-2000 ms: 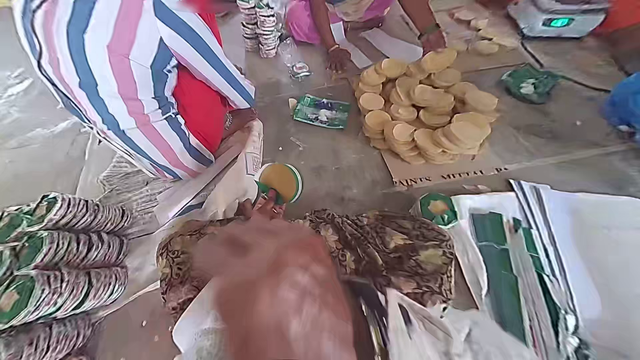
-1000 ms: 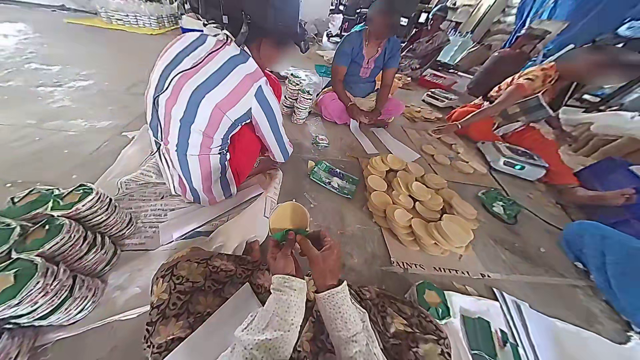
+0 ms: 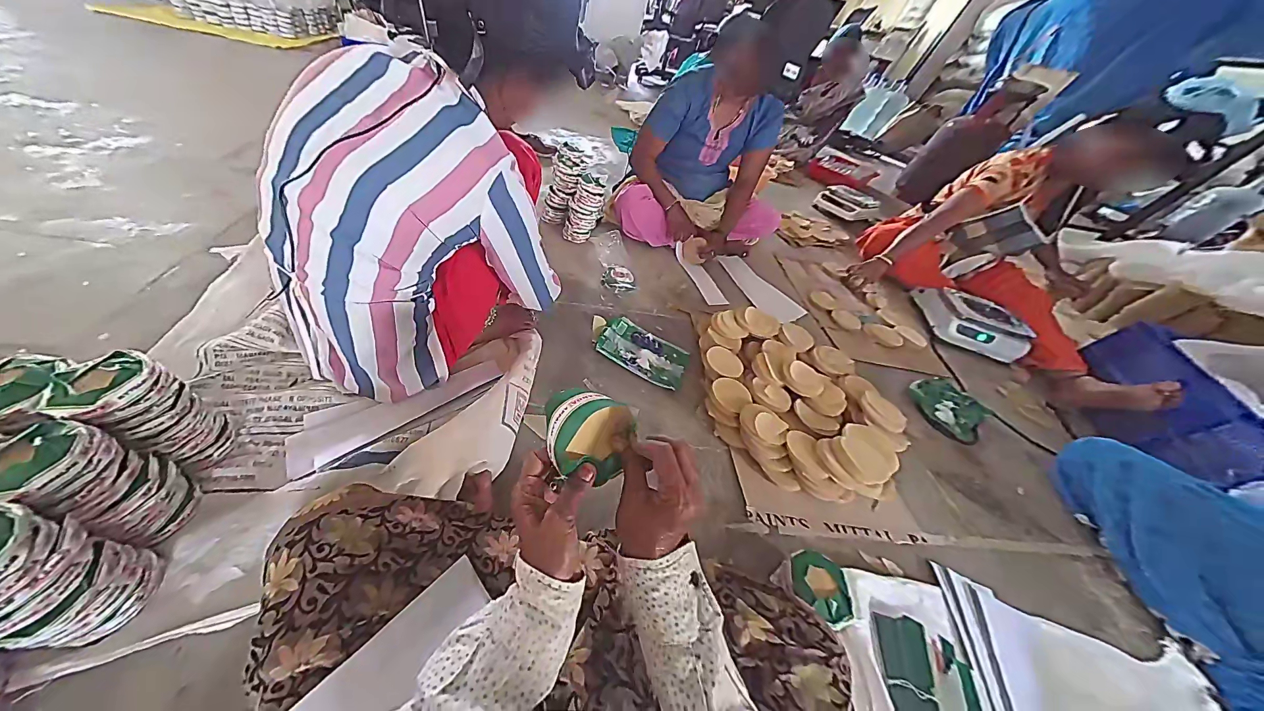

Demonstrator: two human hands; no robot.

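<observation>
A round tan disc in a green and white printed wrapper [image 3: 583, 433] is held up between both hands, above the lap. My left hand [image 3: 551, 515] grips its lower left edge with thumb and fingers. At its right edge, my right hand [image 3: 660, 494] pinches the wrapper or disc; the fingertips partly hide that side. To the right on the floor lies a heap of bare tan discs [image 3: 800, 395] on a cardboard sheet [image 3: 790, 512]. A green and white wrapped disc [image 3: 822, 587] rests by the right knee, beside green and white wrappers [image 3: 904, 657].
Stacks of wrapped discs [image 3: 84, 494] stand at the left. A green packet [image 3: 642, 352] lies ahead. A person in a striped garment [image 3: 395, 217] sits close at front left; another in blue [image 3: 706, 138] sits ahead. Digital scales [image 3: 973, 326] are at the right, near a person in orange.
The disc, showing mostly tan with green at its lower edge one second ago, now has green and white wrapper around its left side. My hands are further apart.
</observation>
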